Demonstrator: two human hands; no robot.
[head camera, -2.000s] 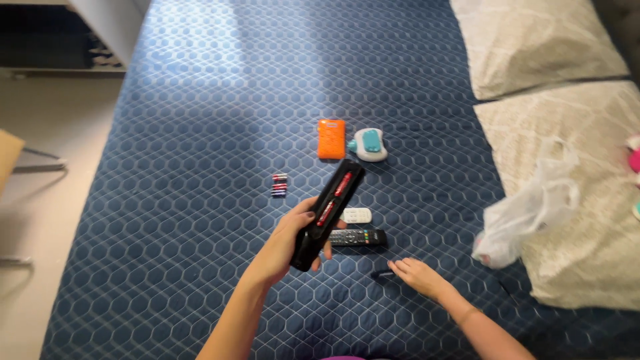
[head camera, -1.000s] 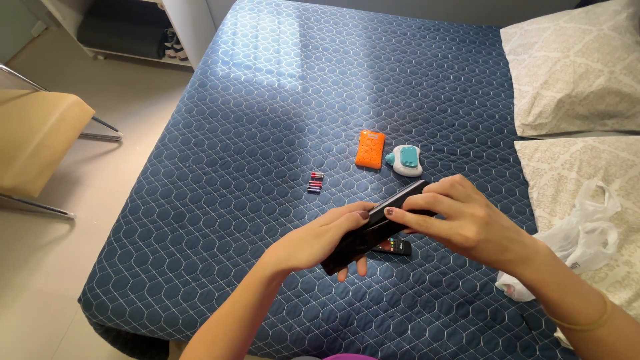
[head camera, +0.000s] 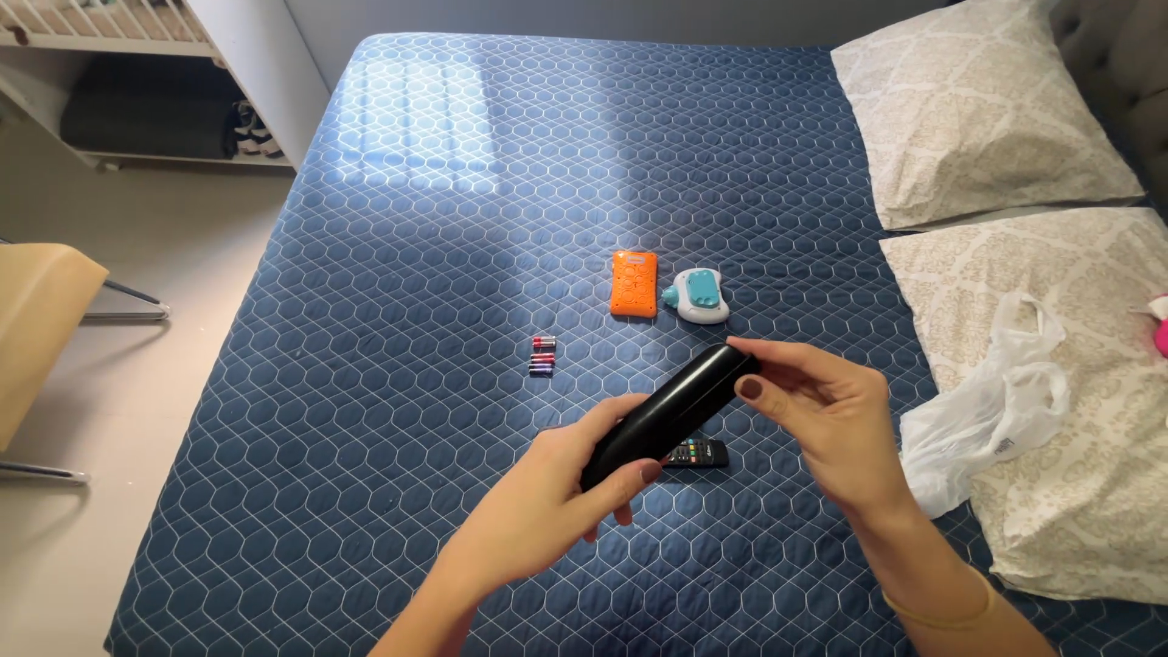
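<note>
A glossy black remote control (head camera: 671, 415) is held tilted above the bed, its upper end toward the right. My left hand (head camera: 566, 479) is closed around its lower part. The fingertips of my right hand (head camera: 817, 415) pinch the upper end. Beneath it on the quilt lies a second black remote control (head camera: 701, 453) with coloured buttons, partly hidden by the held one. Several small batteries (head camera: 542, 357) lie in a short column to the left. Farther back are an orange plastic device (head camera: 634, 285) and a white and teal toy-like item (head camera: 701, 296), side by side.
A blue quilted bedspread (head camera: 411, 365) spreads under everything. At the right are two patterned pillows (head camera: 985, 119) and a white plastic bag (head camera: 976, 411) partly on the nearer one. A chair (head camera: 46, 319) stands left of the bed, with a shelf unit (head camera: 265, 82) behind.
My right hand has come up from the bed to the held remote. Two seconds ago its battery compartment with red batteries showed; now a smooth black surface faces up. The view has shifted.
</note>
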